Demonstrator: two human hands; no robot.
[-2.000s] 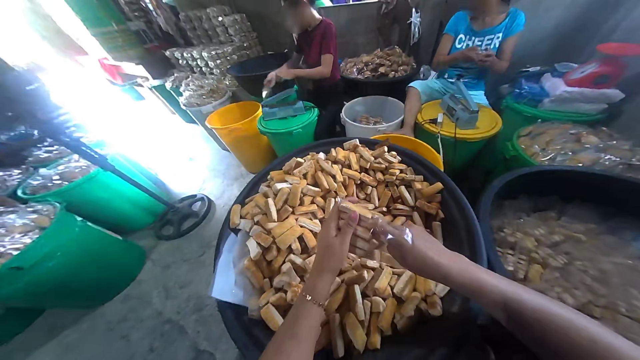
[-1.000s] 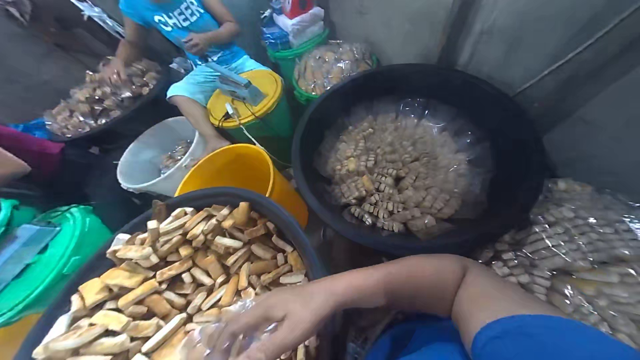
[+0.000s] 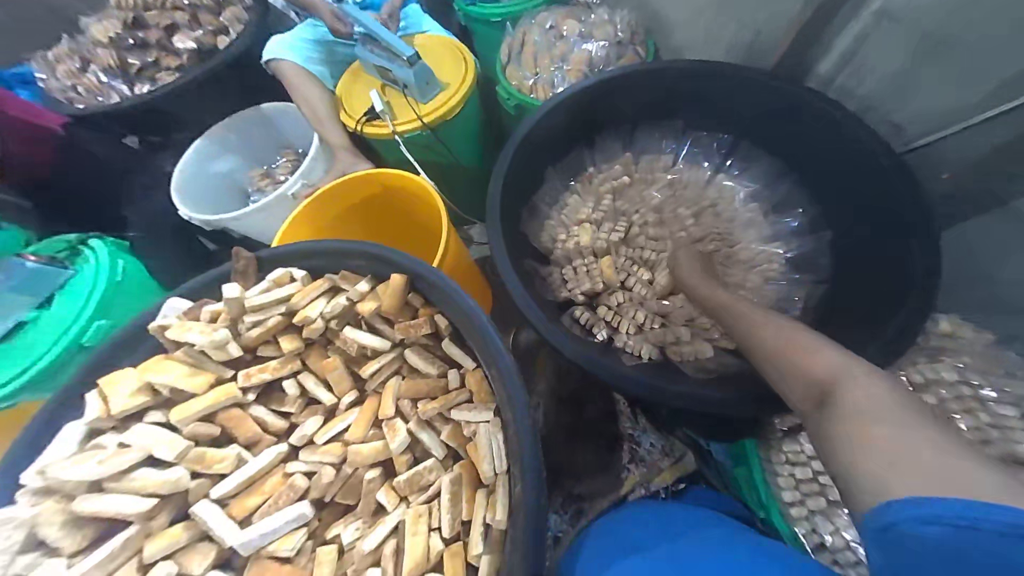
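My right hand [image 3: 690, 264] reaches down into a large black tub [image 3: 512, 276] at the right, among clear plastic packs of pale, stick-shaped baked pieces [image 3: 632, 296]. Its fingers are blurred and partly hidden, so what they hold cannot be made out. Loose golden-brown baked sticks [image 3: 344, 432] are heaped in another black tub [image 3: 516, 416] at the lower left. My left hand is out of the picture.
Between and behind the tubs stand a yellow bucket [image 3: 376, 212], a white bucket [image 3: 232, 172] and a yellow-lidded green bucket [image 3: 456, 76] bearing a grey device [image 3: 404, 68]. A person's bare leg [image 3: 316, 108] rests there. More packs [image 3: 972, 384] lie at right.
The view has swung right. My right hand, over the loose sticks with clear plastic a second ago, is now inside the tub of packs. My left hand has left the view since the first frame.
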